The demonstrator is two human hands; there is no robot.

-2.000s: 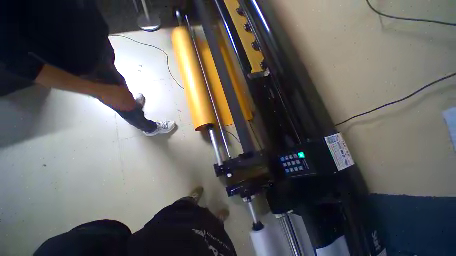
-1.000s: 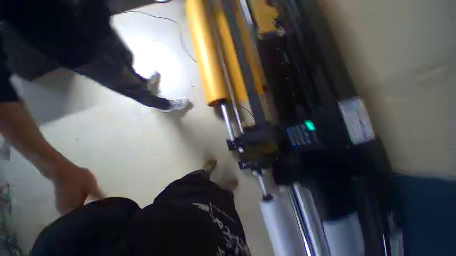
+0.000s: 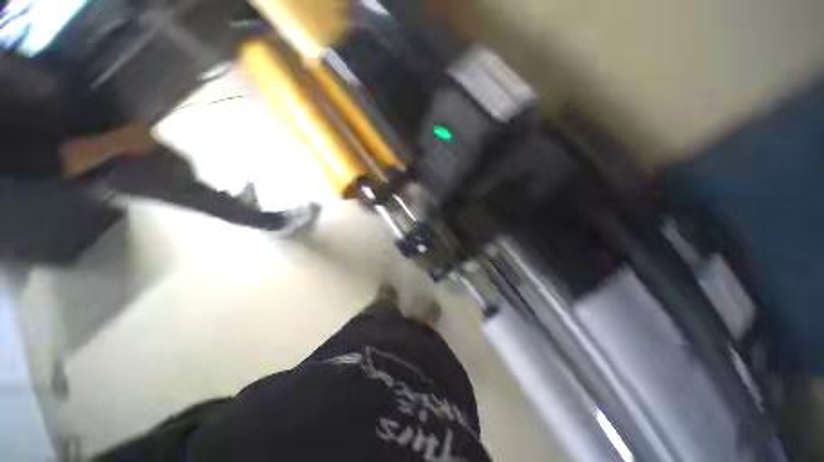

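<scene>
Neither of my hands is in view. The picture is blurred. Nearest in front is a long black machine (image 3: 524,194) running from the upper left to the lower right. A yellow roll (image 3: 303,122) is on its front at the far end, with silver shaft ends at its near end. A white-grey roll (image 3: 542,383) is at the machine's near end. The control panel (image 3: 443,144) shows a green light, and its keys are too blurred to read. A white label (image 3: 492,81) is beside it.
My dark-clothed legs (image 3: 352,397) are at the bottom. Another person in dark clothes stands at the upper left, with a bare forearm (image 3: 108,149) and a shoe (image 3: 298,219) visible. A thin cable (image 3: 212,101) is on the floor. A dark blue surface (image 3: 759,207) is at the right.
The view has turned and shifted towards the machine's near end, showing more of the white-grey roll. A hand seen low at the left one second ago is gone from there.
</scene>
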